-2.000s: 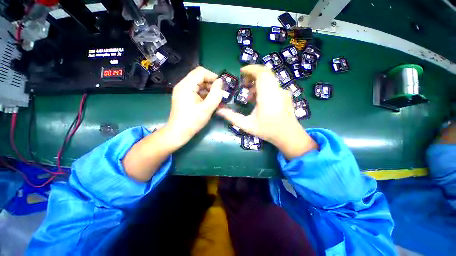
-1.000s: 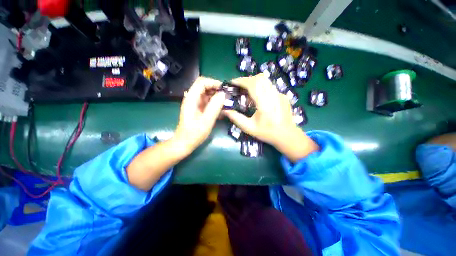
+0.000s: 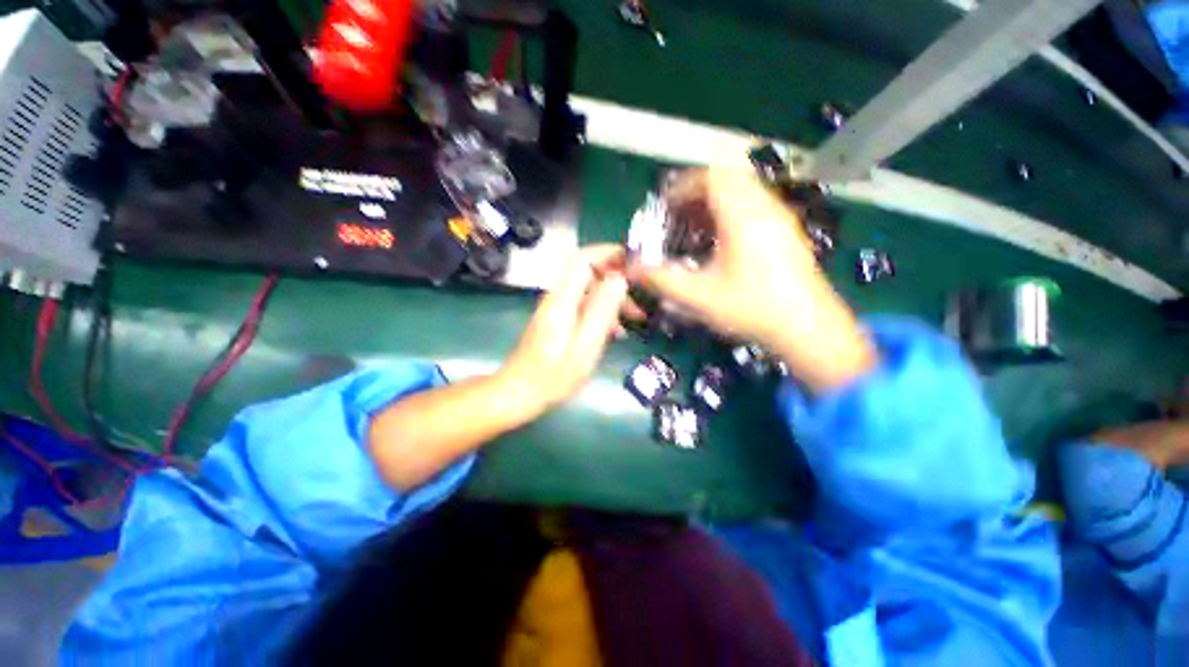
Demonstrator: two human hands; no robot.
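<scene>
The view is blurred by motion. My right hand (image 3: 769, 280) is bare, its fingers curled around a dark electronic module (image 3: 648, 232) with a silver-white face. My left hand (image 3: 567, 332) is bare, its fingertips close together at the module's lower left; whether they grip anything is hidden by blur. Loose modules lie on the green bench (image 3: 548, 450) below and behind my right hand, one near the front (image 3: 678, 425) and another apart at right (image 3: 875, 266). My right hand covers part of the pile.
A black test fixture (image 3: 280, 235) with red digits, a clear clamp (image 3: 476, 172) and a red handle (image 3: 363, 52) stands at left. Beside it is a vented power supply (image 3: 50, 124). A solder spool (image 3: 1030, 317), an angled post (image 3: 958, 85) and a person's blue sleeve (image 3: 1121, 502) are at right.
The view has shifted, so the fixture and bench appear lower and further right. My right hand has risen relative to my left, and the module's silver-white face now shows between them.
</scene>
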